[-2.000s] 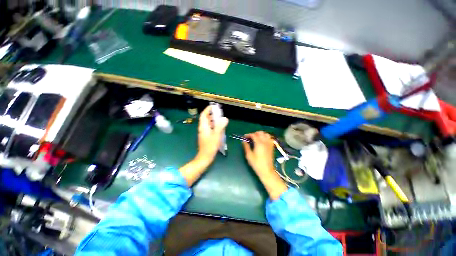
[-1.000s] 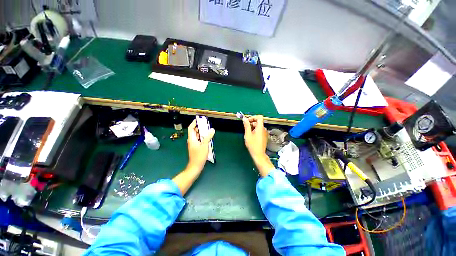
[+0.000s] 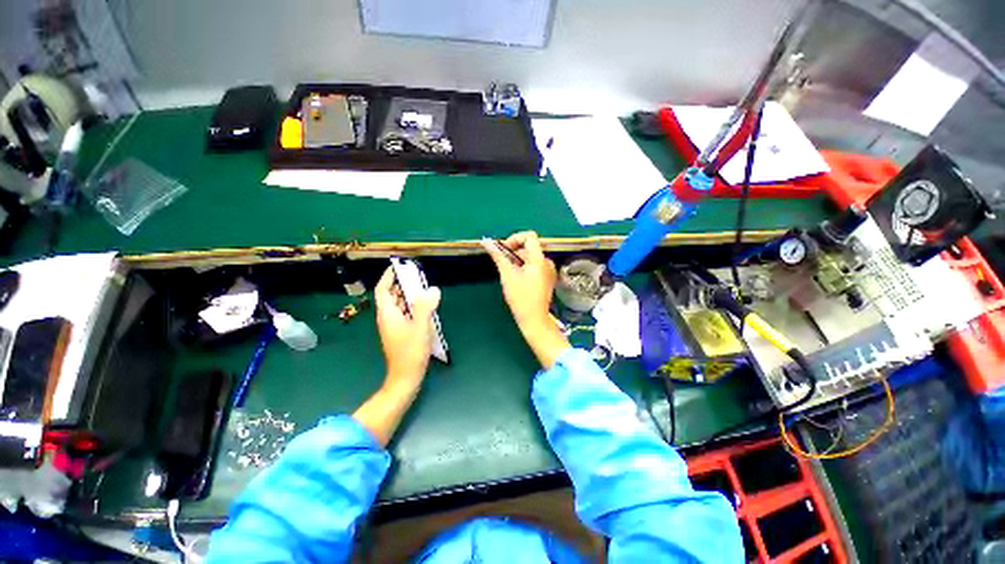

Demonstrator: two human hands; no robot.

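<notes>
My left hand (image 3: 404,320) holds a smartphone (image 3: 417,289) tilted on its long edge above the green mat (image 3: 474,386). The phone's pale edge shows past my fingers, and its faces are mostly hidden. My right hand (image 3: 528,275), bare, is raised to the right of the phone, apart from it, near the shelf edge. Its fingers pinch a thin dark tool (image 3: 506,252), possibly tweezers or a screwdriver, with the tip pointing up and left.
Scattered silvery screws (image 3: 260,438), a dark phone (image 3: 195,432), a blue pen (image 3: 254,367) and a dropper bottle (image 3: 293,329) lie left. A round pot (image 3: 580,283), white tissue (image 3: 617,321) and hanging blue driver (image 3: 658,224) are right. The raised shelf edge (image 3: 441,247) crosses behind my hands.
The view has shifted, so the bench sits differently in the picture. My right hand has risen from the mat near the wire loop to the shelf edge. My left hand still holds the phone.
</notes>
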